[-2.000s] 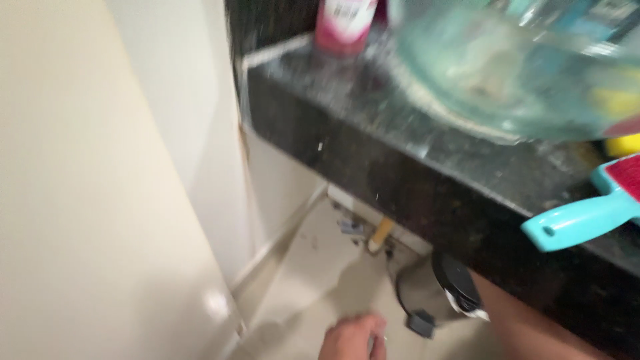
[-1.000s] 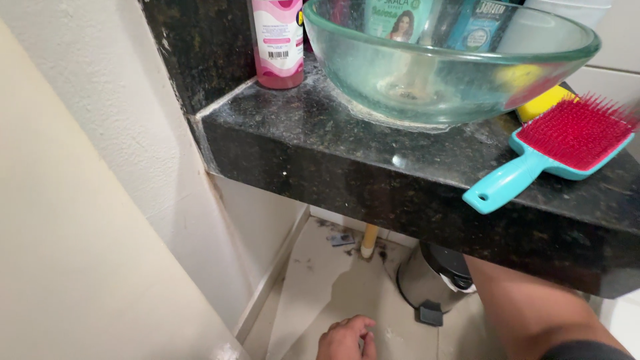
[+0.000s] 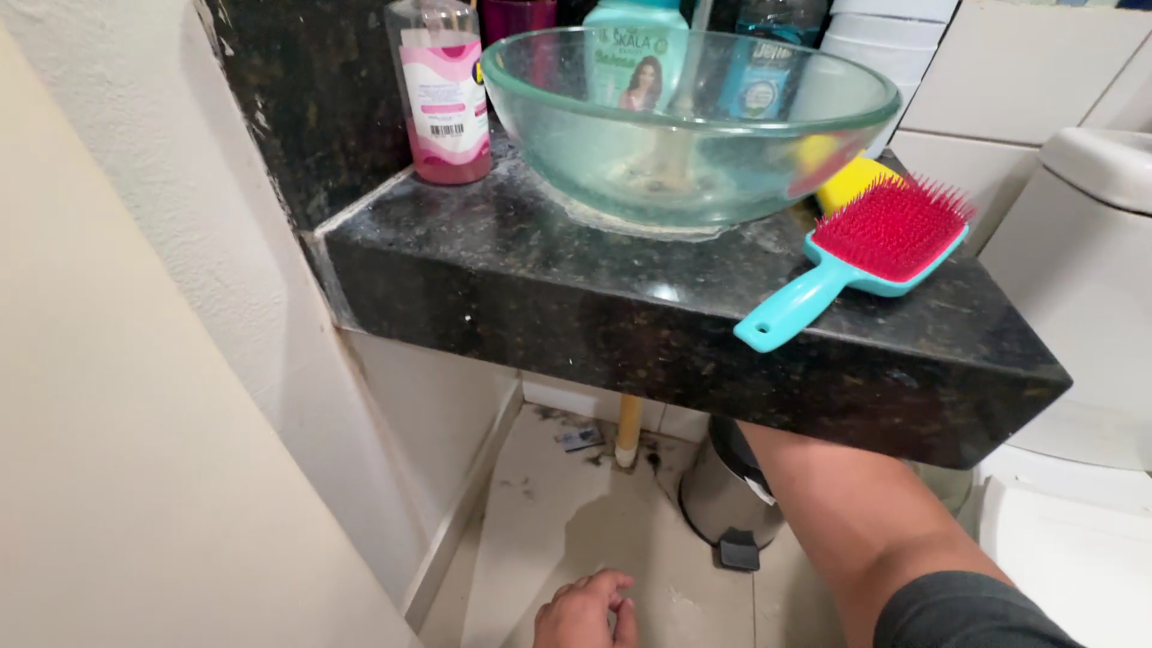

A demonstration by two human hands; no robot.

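Observation:
My left hand [image 3: 587, 614] hovers low over the tiled floor at the bottom of the view, fingers loosely curled; whether anything is in it cannot be told. My right forearm reaches from the lower right in under the dark stone countertop [image 3: 576, 333], and the right hand is hidden below it, near the pedal bin [image 3: 733, 495]. A small flat card or packet [image 3: 580, 438] lies on the dirty floor beside the foot of a yellowish pipe [image 3: 628, 427]. On the countertop a turquoise paddle brush [image 3: 792, 306] with red bristles lies bristles up, its handle over the front edge.
A glass vessel sink [image 3: 693, 171] stands on the countertop, with a pink soap bottle [image 3: 445, 99] to its left, a yellow sponge-like thing [image 3: 855, 184] at its right and bottles behind. A toilet [image 3: 1080, 297] is at the right, a pale door or panel [image 3: 135, 405] at the left.
The view has shifted and steadied. My right forearm shows more fully under the countertop than two seconds ago. My left hand stays low over the floor.

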